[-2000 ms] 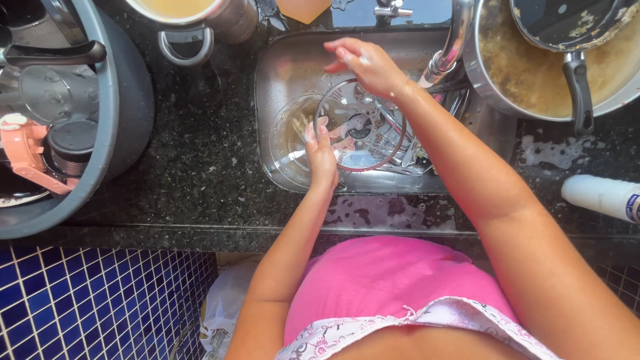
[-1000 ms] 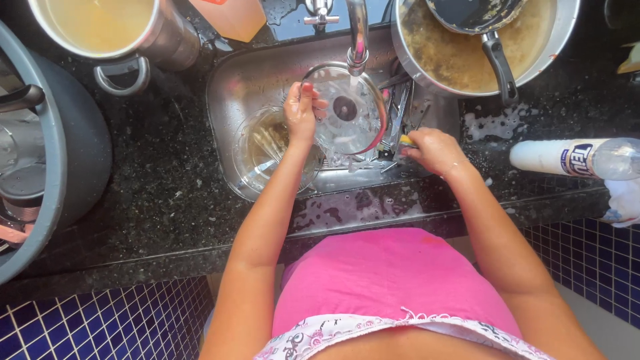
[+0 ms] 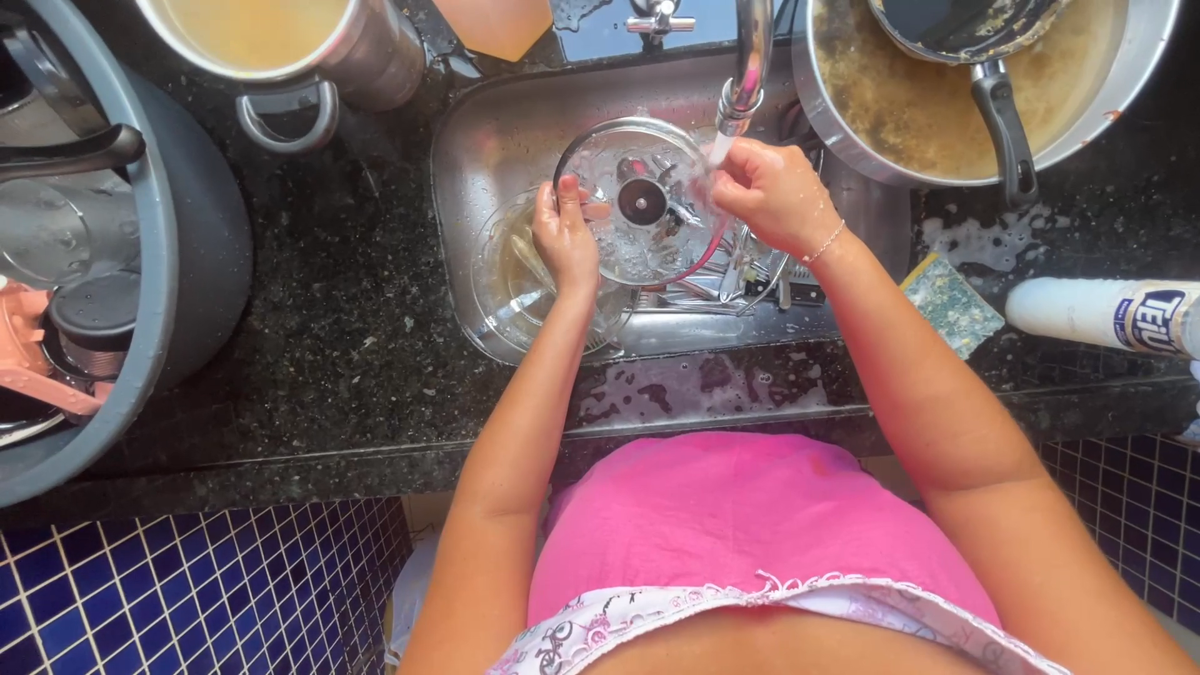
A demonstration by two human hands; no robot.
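Note:
My left hand (image 3: 569, 230) grips the left rim of a round glass pot lid (image 3: 647, 248), which has a dark round knob in its middle. At the lid's upper right is my right hand (image 3: 773, 197), its fingers bent by the rim under the water running from the faucet (image 3: 741, 103); whether they grip the rim cannot be told. Beneath the lid, in the steel sink (image 3: 497, 122), lie a clear glass bowl (image 3: 497, 272) with cloudy water and cutlery in it, and a heap of metal cutlery (image 3: 694, 295). A green and yellow sponge (image 3: 952, 305) lies on the counter right of the sink.
A large grey tub (image 3: 202, 216) of kitchenware stands at the left, a pot (image 3: 352, 47) of cloudy liquid at the upper left. At the upper right, a wide pan (image 3: 872, 131) of brown water holds a black frying pan (image 3: 1003, 112). A plastic bottle (image 3: 1078, 314) lies on the granite counter (image 3: 328, 375).
One second ago my right hand held something yellow at the sink's right edge; now it is at the lid under the faucet, and the sponge lies on the counter. My left hand stays on the lid.

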